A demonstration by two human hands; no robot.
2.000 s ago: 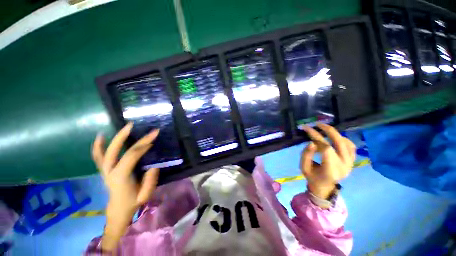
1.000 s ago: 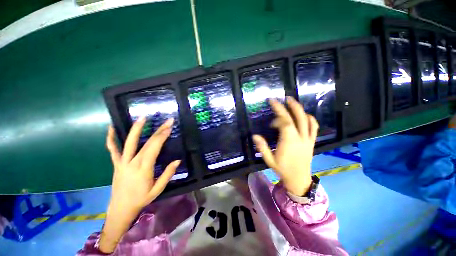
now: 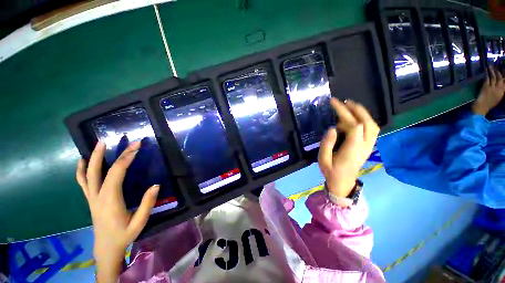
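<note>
Several smartphones lie in slots of a black foam tray [image 3: 183,83]. The leftmost phone [image 3: 130,132], the second phone [image 3: 196,138] and the third phone [image 3: 254,119] show dark screens with a red and white strip at the bottom. The fourth phone [image 3: 307,97] shows a dark screen with a white strip. My left hand [image 3: 113,199] is over the leftmost phone and the tray's left edge, fingers spread. My right hand [image 3: 349,149] is at the fourth phone's right edge, fingers bent, holding nothing; contact cannot be told.
The right-end tray slot [image 3: 357,77] is empty. Another black tray with phones [image 3: 407,58] stands to the right. A person's blue sleeve [image 3: 443,155] and hand [image 3: 490,91] are at the far right. The bench [image 3: 111,61] is green; blue metal legs show lower left.
The first three screens changed from green marks to dark ones with red and white strips. My right hand moved from the third phone to the fourth. The view shifted, so the tray appears further left.
</note>
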